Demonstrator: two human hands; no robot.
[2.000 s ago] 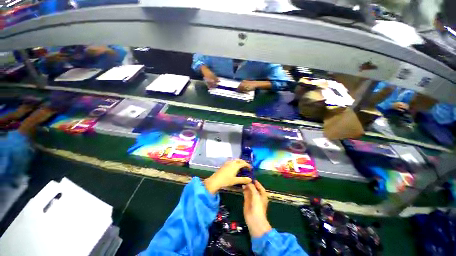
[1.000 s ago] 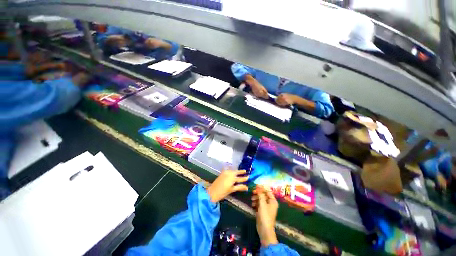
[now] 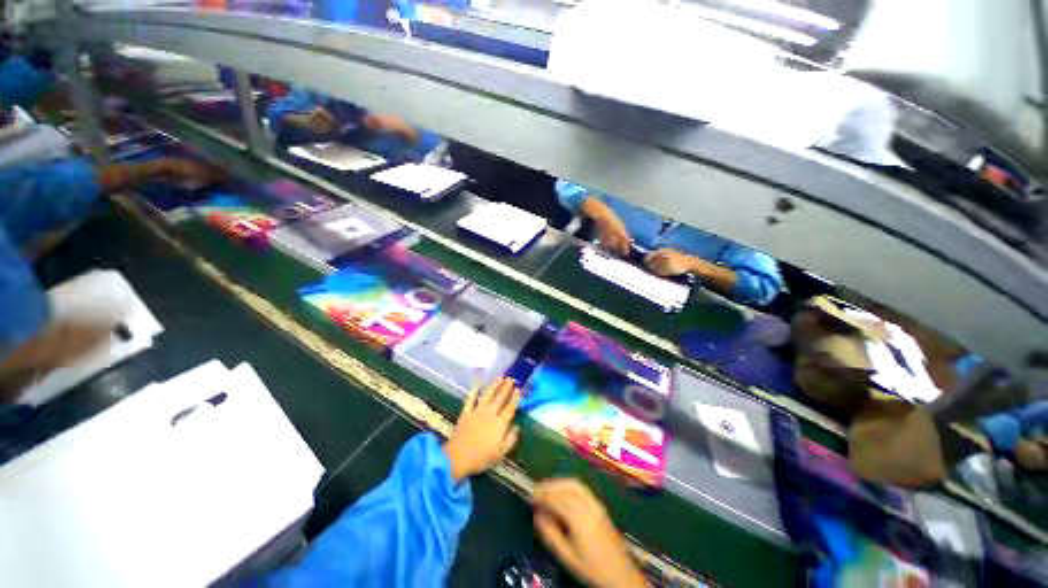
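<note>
My left hand (image 3: 483,430) lies with spread fingers at the near end of the dark box compartment (image 3: 533,354), beside the grey box half (image 3: 428,355) with a white leaflet (image 3: 469,345) on it. Whether anything is under the fingers is hidden. My right hand (image 3: 572,531) is blurred, over the near belt edge, with its fingers curled; I cannot tell if it holds anything. The printed box half (image 3: 603,404) lies to the right of the dark compartment. A few black bagged accessories (image 3: 526,572) show at the bottom edge.
White slotted sheets (image 3: 149,471) are stacked at the left. A neighbour's blurred arm reaches over more sheets at far left. The green conveyor (image 3: 379,370) carries more boxes. Across it, a person handles white flat stacks (image 3: 636,276) near a brown carton (image 3: 891,442). A grey shelf (image 3: 690,149) spans above.
The view has turned right. My hands have parted: the left stays by the dark compartment, fingers now spread, and the right has drawn back toward me. The boxes sit farther left in view.
</note>
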